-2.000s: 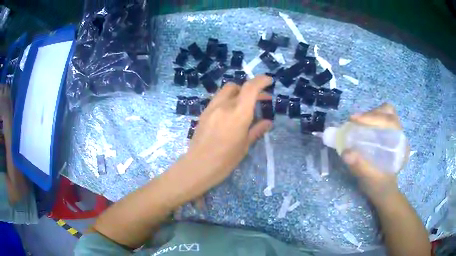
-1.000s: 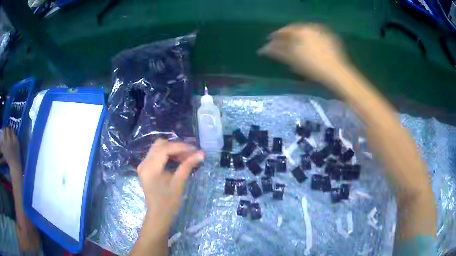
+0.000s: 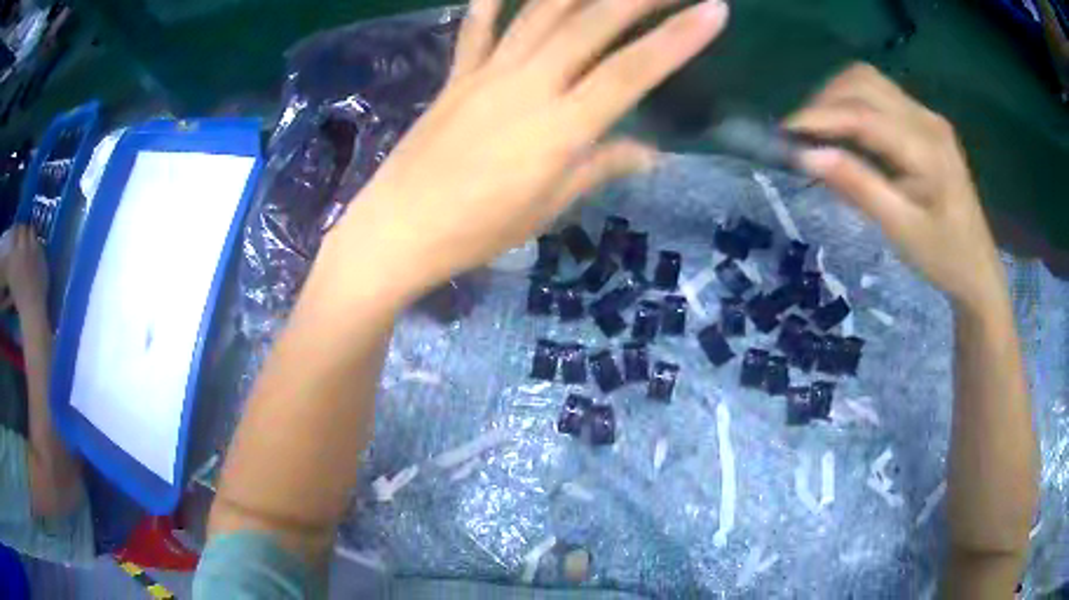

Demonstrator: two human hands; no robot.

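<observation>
Many small black plastic parts (image 3: 604, 307) lie in loose groups on the silvery wrap (image 3: 610, 504). My left hand (image 3: 516, 129) is large and near the camera, above and behind the parts, fingers spread and nothing visibly held. My right hand (image 3: 897, 164) is at the upper right, thumb and fingers closed on a blurred dark item with a greyish end (image 3: 756, 138), perhaps a headband end. The item's other end is too blurred to tell. The squeeze bottle is mostly or wholly hidden behind my left hand and wrist.
A shiny bag of black pieces (image 3: 311, 152) lies left of the parts, partly behind my left arm. A blue-rimmed white tray (image 3: 147, 316) stands farther left. Another person's arm (image 3: 41, 363) is at the left edge. The green belt (image 3: 809, 47) runs across the back.
The bottle went from my right hand to standing or lying beside the bag, then out of sight. My right hand came back from the belt with the dark item. My left hand moved up and right, opening.
</observation>
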